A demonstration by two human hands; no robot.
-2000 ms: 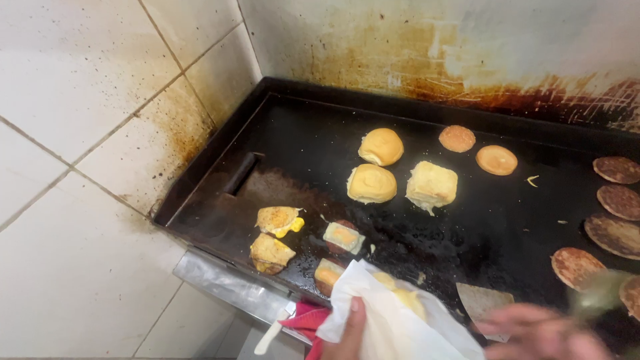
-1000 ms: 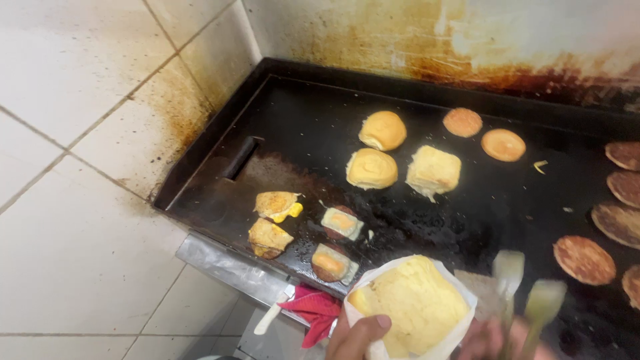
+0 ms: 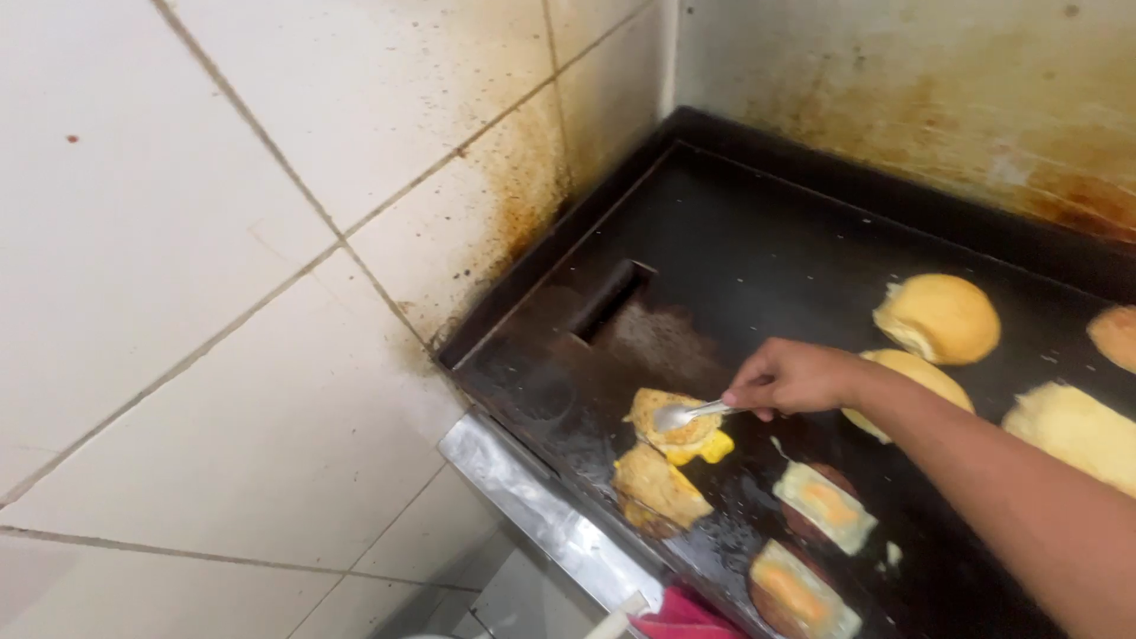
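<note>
My right hand (image 3: 777,377) reaches in from the right over the black griddle (image 3: 754,240) and grips metal tongs (image 3: 701,410). The tongs' rounded tip rests on a browned fried egg (image 3: 679,422) with yellow yolk at its edge. Just below it lies another folded fried egg (image 3: 661,488) on a browned patty. To the right, two patties with melted cheese (image 3: 830,510) (image 3: 799,595) lie near the front edge. Bun halves (image 3: 945,318) sit beyond and behind my forearm. My left hand is out of the frame.
A slot (image 3: 612,302) opens in the griddle's left part. Stained white tiles (image 3: 355,399) adjoin the left rim. A metal ledge (image 3: 550,524) runs along the front, with a red cloth (image 3: 688,617) and a pale handle (image 3: 617,617) at the bottom. Another round item (image 3: 1114,337) lies far right.
My right hand has moved left with the tongs onto the upper egg. My left hand and the bun in white paper have left the view. The view has shifted left and closer.
</note>
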